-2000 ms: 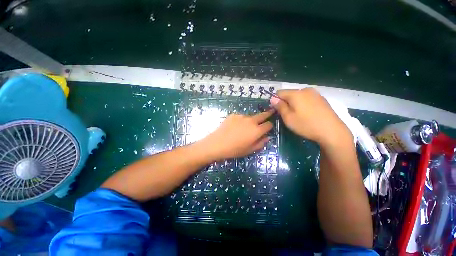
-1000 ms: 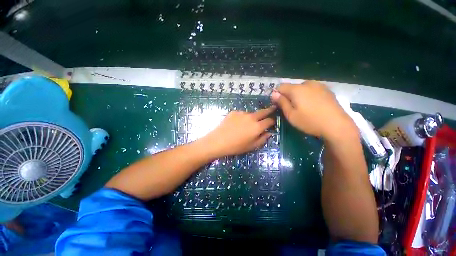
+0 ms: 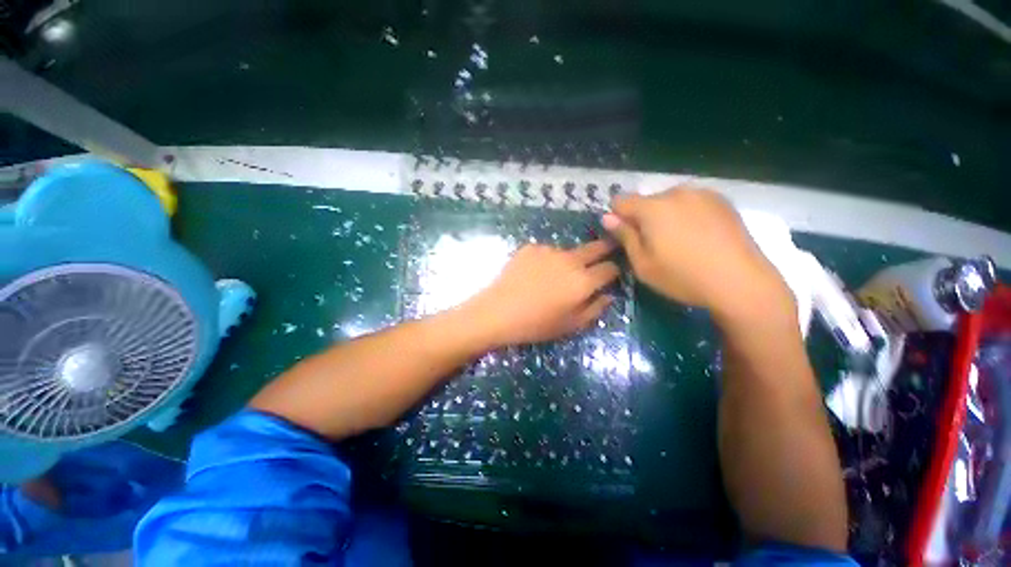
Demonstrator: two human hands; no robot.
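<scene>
A clear blister tray (image 3: 477,443) lies flat in front of me, with small dark parts in its pockets and strong glare at its upper left. A row of small black curled parts (image 3: 524,193) shows over the white strip. My left hand (image 3: 551,294) rests on the tray with its fingers pointing right. My right hand (image 3: 690,246) is at the tray's upper right, thumb and forefinger pinched at the row's right end. The tweezers are hidden or blurred here. The fingertips of both hands are close together.
A light blue fan (image 3: 83,366) stands at left, a yellow object (image 3: 159,191) behind it. At right are a pale bottle (image 3: 911,290), white paper (image 3: 863,393) and a red bin (image 3: 953,443) with clear plastic. White specks (image 3: 471,69) lie beyond the white strip (image 3: 294,166). A person's hand shows at lower left.
The whole view has shifted slightly, so things sit further right. The thin tweezers tip seen at my right fingertips two seconds ago is no longer distinct. My left hand stays on the tray.
</scene>
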